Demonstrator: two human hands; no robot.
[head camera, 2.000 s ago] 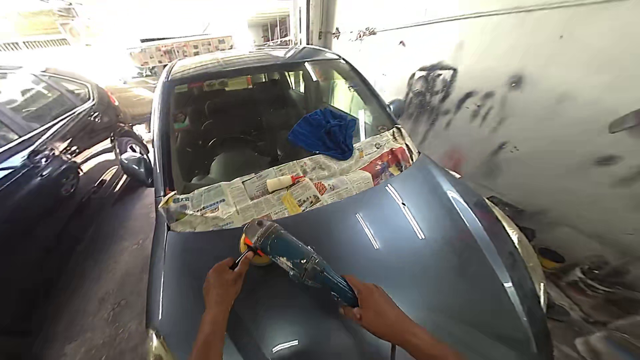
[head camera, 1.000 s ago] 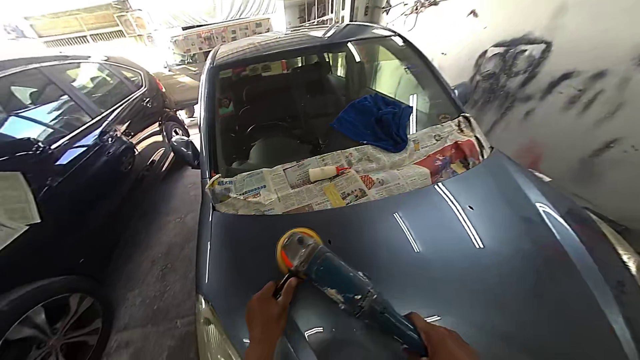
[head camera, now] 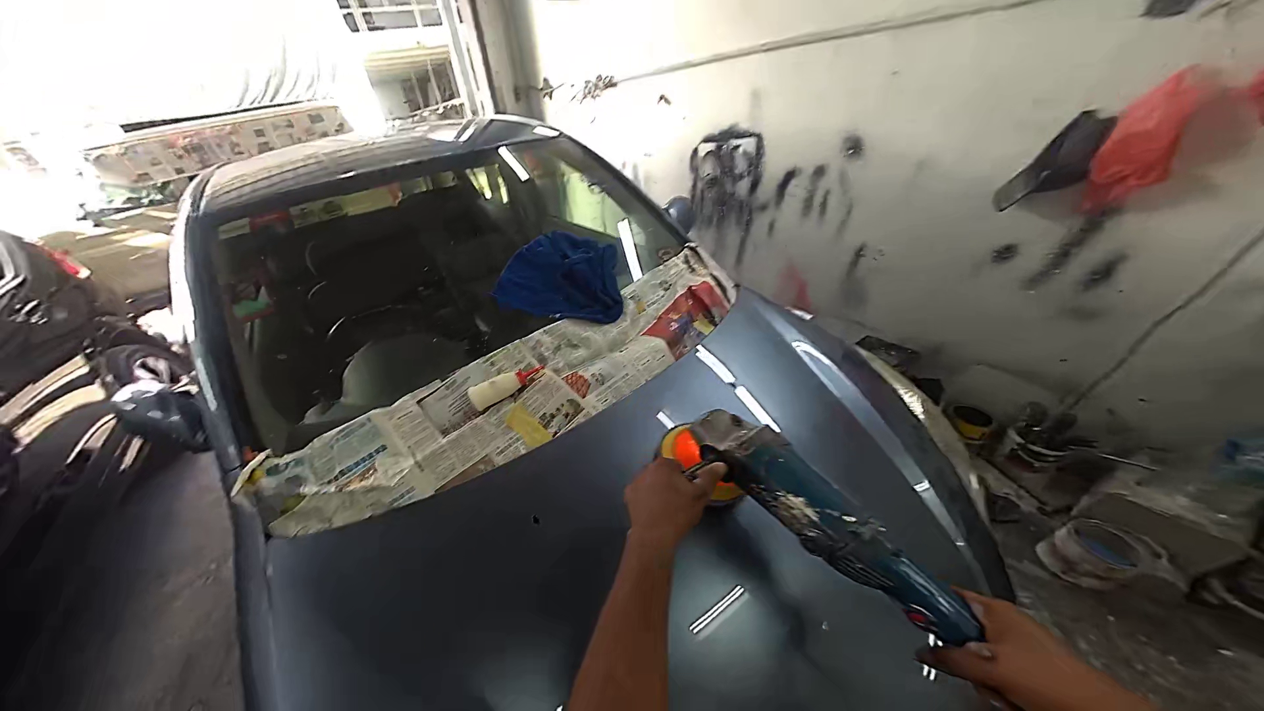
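A teal power polisher (head camera: 829, 513) lies across the dark grey car hood (head camera: 444, 602), its orange and yellow round pad (head camera: 683, 446) down at the paint. My left hand (head camera: 670, 502) grips the side handle near the head. Around the rear end of the body is my right hand (head camera: 1002, 642). Newspaper sheets (head camera: 395, 449) cover the base of the windshield; on them lies a small white bottle with a red tip (head camera: 499, 389). A blue cloth (head camera: 561, 276) rests over the lower windshield and the paper.
A stained wall (head camera: 918, 227) runs along the right, with a red plastic bag (head camera: 1145, 138) on it. Buckets and cans (head camera: 1101, 553) clutter the floor below. Another dark car (head camera: 59, 326) stands at the left.
Both hands have moved the polisher across the hood toward the wall side, away from the side where it was earlier. The view has swung right.
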